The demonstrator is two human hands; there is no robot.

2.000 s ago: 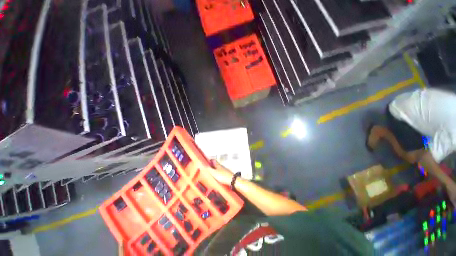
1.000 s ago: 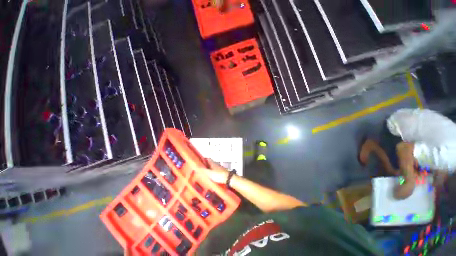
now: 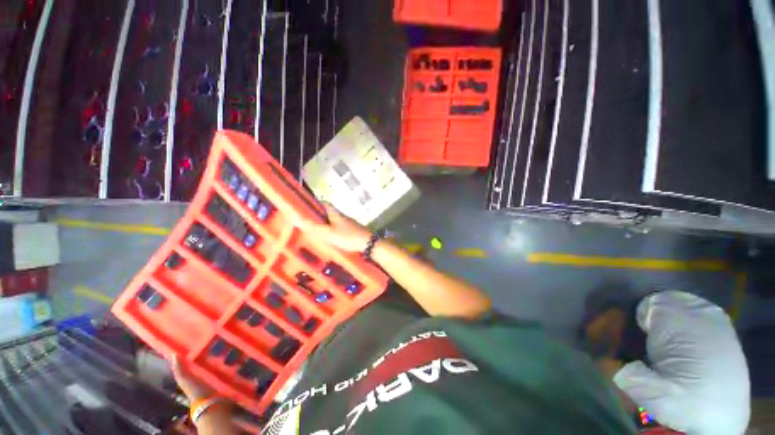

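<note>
An orange-red compartment tray [image 3: 223,316] is held tilted in front of my body. Small dark units [image 3: 246,191] lie in many of its compartments, some with bluish faces. My right hand [image 3: 342,231], with a dark bead bracelet, grips the tray's upper right rim. My left hand [image 3: 189,381], with an orange band on the wrist, holds its lower left edge; its fingers are partly hidden. A pale square sheet or panel [image 3: 361,170] with grey rectangles shows just beyond my right hand; whether I hold it is unclear.
Black rack shelves with pale edges stand at left [image 3: 140,110] and right [image 3: 612,102]. Another orange tray [image 3: 446,136] with dark units lies low between them. A person in pale clothing [image 3: 692,365] is at lower right. Yellow lines [image 3: 629,262] cross the grey floor.
The view has turned, and the held tray appears further left and higher. The pale square has rotated. My left wrist has come into view. The other person appears lower.
</note>
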